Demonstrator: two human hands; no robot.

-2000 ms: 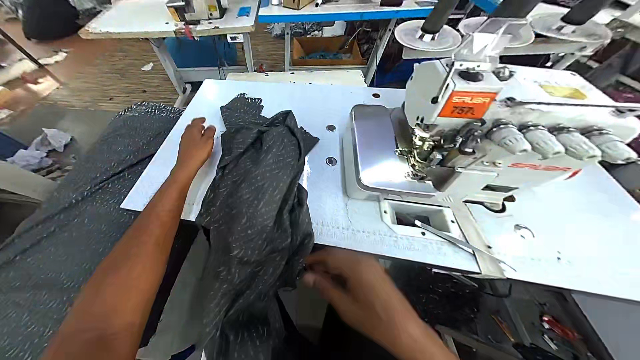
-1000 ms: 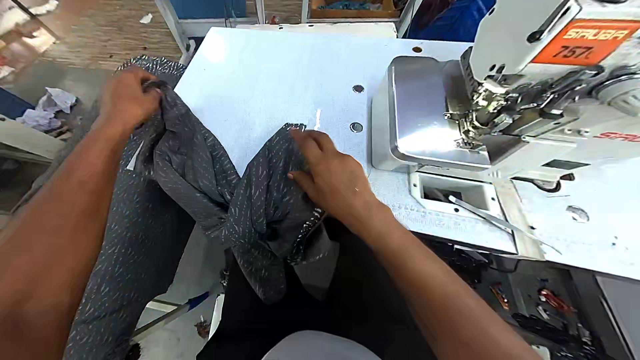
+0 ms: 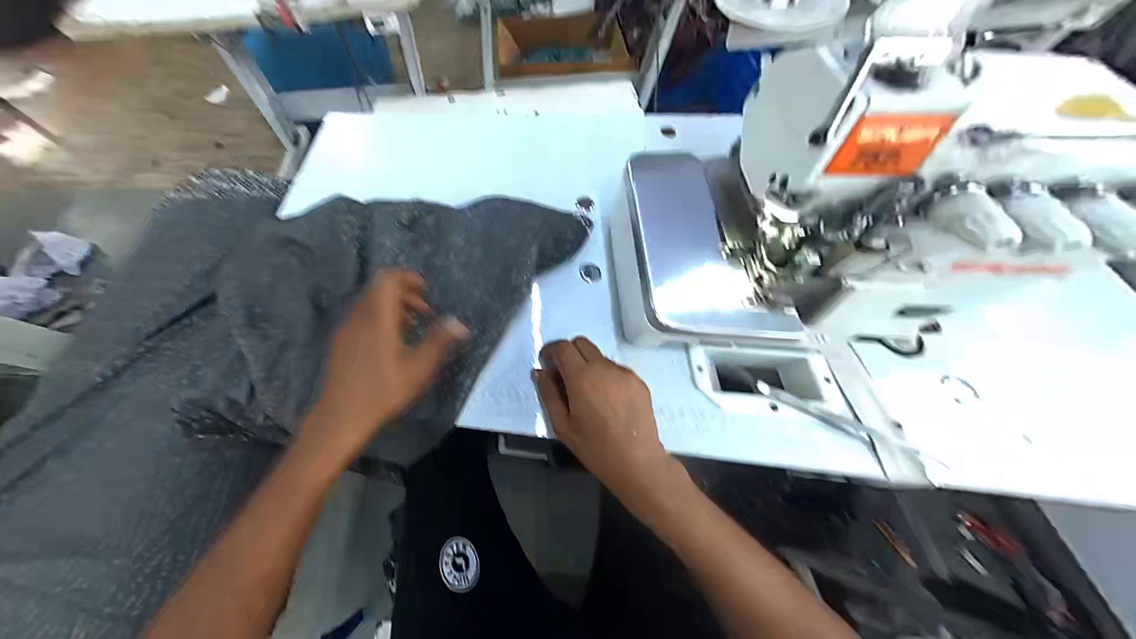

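A dark grey flecked fabric piece [image 3: 479, 240] lies spread over the left part of the white sewing table [image 3: 577, 319] and hangs off its front edge. Over it is my left hand [image 3: 386, 342], blurred, thumb and fingers apart, nothing gripped. To the right of the cloth, my right hand [image 3: 599, 404] rests at the table's front edge with curled fingers; whether anything thin is between them is hidden. The overlock sewing machine [image 3: 887, 222] stands further right, its metal cover plate [image 3: 683, 240] beyond my right hand.
Metal tweezers [image 3: 816, 413] lie across the small tray opening in front of the machine. More grey fabric [image 3: 106, 399] is heaped at the left. Behind stand another table [image 3: 177, 13] and a cardboard box [image 3: 564, 44]. Tools lie in a dark area below the right front edge.
The fabric, bunched between my hands a second ago, is now spread out on the table. My left hand has let go of it and moved right; my right hand has come off the cloth.
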